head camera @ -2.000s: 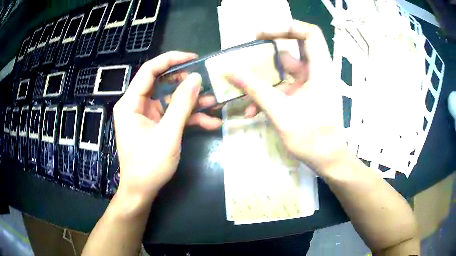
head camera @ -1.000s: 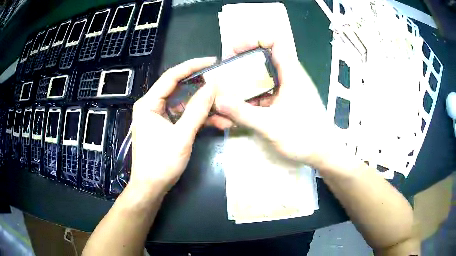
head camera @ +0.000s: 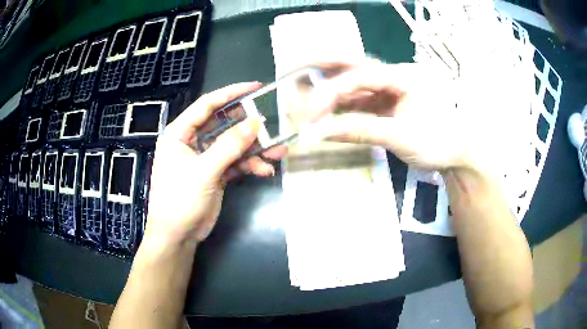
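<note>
My left hand [head camera: 186, 170] grips a dark phone front housing [head camera: 249, 108] by its keypad end, tilted above the bench. The housing's screen window is open, with a pale border around it, and bench and white sheet show through. My right hand [head camera: 409, 119] is blurred at the housing's window end, its fingers bent; whether it touches the housing or holds a piece cannot be told. A stack of long white adhesive sheets [head camera: 341, 231] lies below the hands.
A black blister tray [head camera: 145, 146] at left holds rows of housings with pale window borders. White waste sheets [head camera: 425, 200] with window-shaped holes lie in a pile at right, with thin strips on top. A pale rounded object [head camera: 578, 128] shows at the right edge.
The cream piece that covered the housing's window is gone from it, leaving a pale border. My right hand has moved right and its fingers have come off the window's middle.
</note>
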